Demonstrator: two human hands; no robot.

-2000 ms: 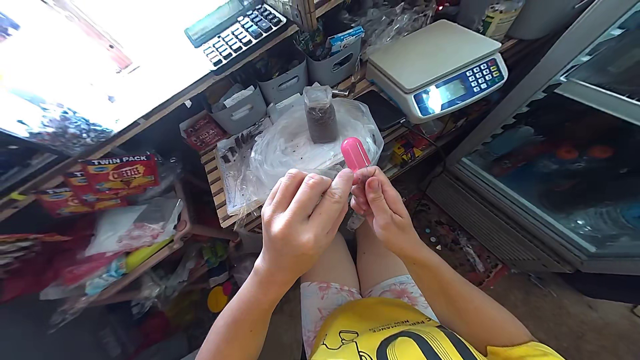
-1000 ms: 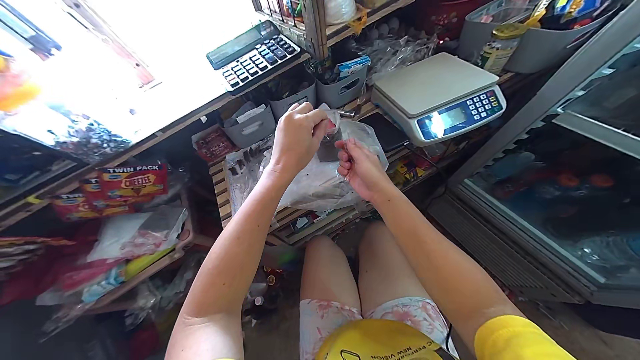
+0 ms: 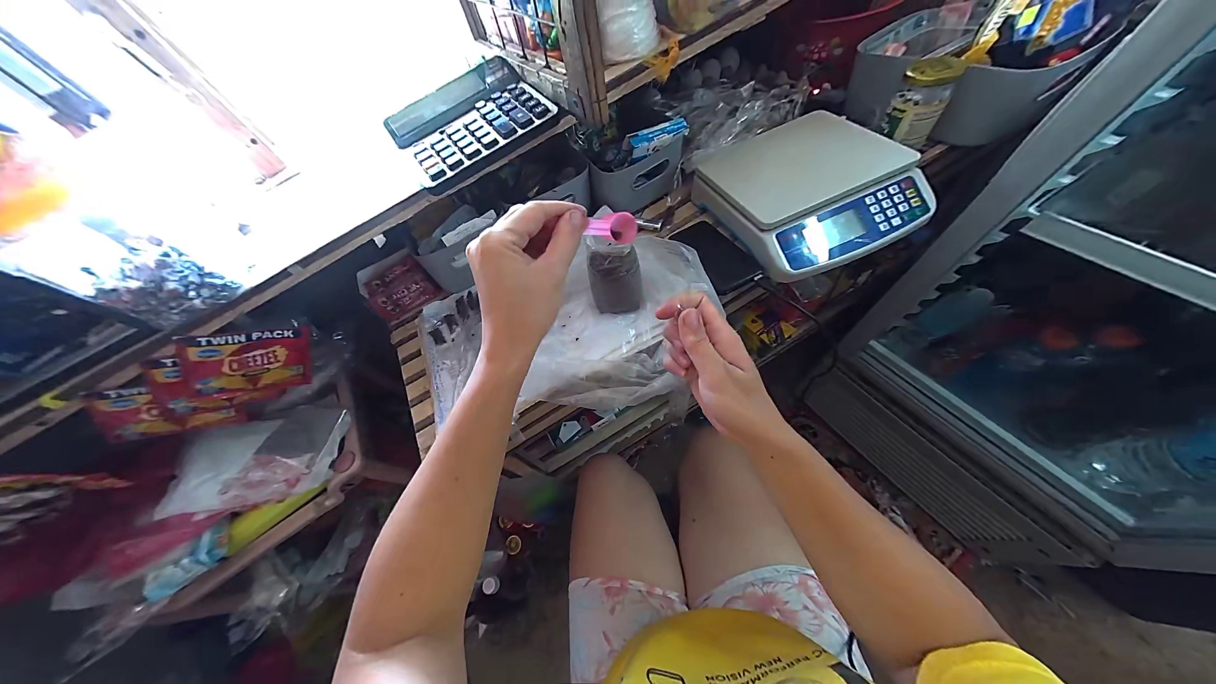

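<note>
My left hand (image 3: 527,275) pinches the handle of a pink plastic scoop (image 3: 619,228), whose round bowl is over the mouth of a clear plastic bag (image 3: 616,277) filled with dark brown granular stuff. The bag stands upright on crumpled clear plastic sheeting (image 3: 579,351) on a slatted wooden shelf. To the right of the bag and nearer to me, my right hand (image 3: 701,351) has its thumb and fingertips together; whether something small is between them cannot be told. A thin metallic rod end (image 3: 649,225) shows just right of the scoop.
A digital scale (image 3: 807,180) stands behind right, beside a dark flat object (image 3: 717,258). A calculator (image 3: 480,123) lies on the ledge. Gray baskets (image 3: 638,180) line the back. A glass-doored fridge (image 3: 950,380) is at the right, snack packs (image 3: 242,361) at the left.
Two seconds ago both hands were together at the pink scoop, nearer to me. The left hand has moved it forward to the bag's mouth; the right hand has come back from the bag since one second ago.
</note>
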